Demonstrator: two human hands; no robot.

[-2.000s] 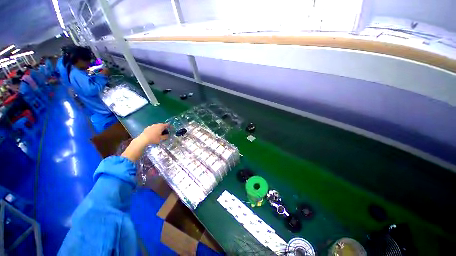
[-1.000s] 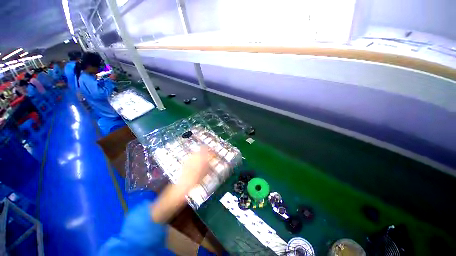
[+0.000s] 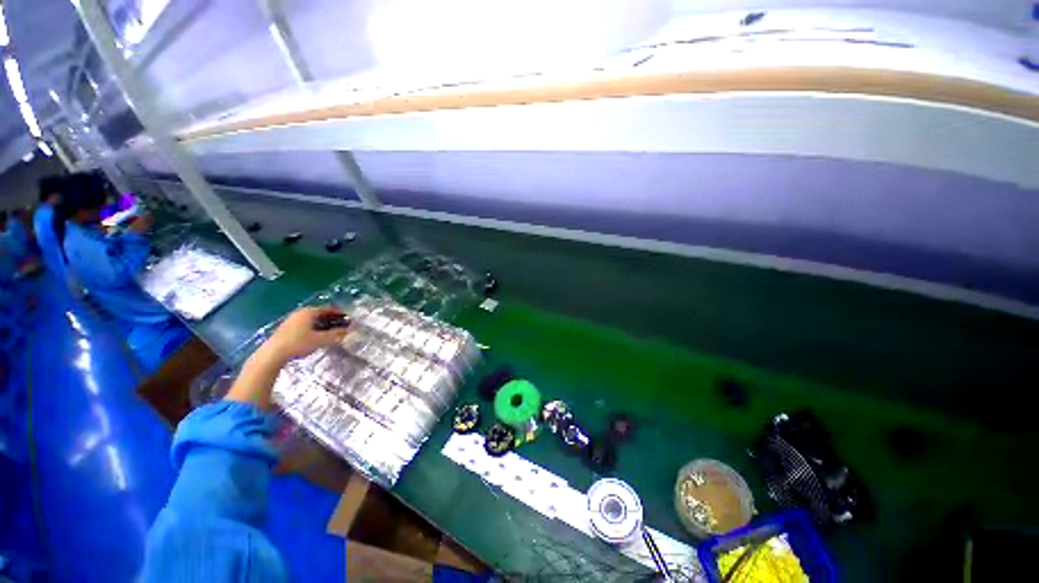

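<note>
My left hand (image 3: pixel 299 335) reaches in from the lower left, over the far left part of the stacked clear blister trays (image 3: pixel 393 382) with whitish cells. Its fingertips are closed on a black round component (image 3: pixel 332 320). My right hand is not in view. Two dark discs with patterned faces (image 3: pixel 499 438) stand beside the green solder spool (image 3: pixel 517 401), by the white strip (image 3: pixel 518 477). A round white coil-like disc (image 3: pixel 615 509) lies at the strip's near end, with a thin pen-like tool (image 3: pixel 655 553) beside it.
A round tin with amber contents (image 3: pixel 714 498) and a blue tray with yellow sponge (image 3: pixel 820 560) are at lower right. A black fan (image 3: pixel 801 465) stands behind them. An open cardboard box (image 3: pixel 382 535) is below the bench edge. A seated person in blue (image 3: pixel 105 256) is far left.
The view has turned right, showing the blue tray. Patterned discs now stand by the spool, absent two seconds ago. My left hand moved from mid-tray, where it was blurred, back to the tray's far left.
</note>
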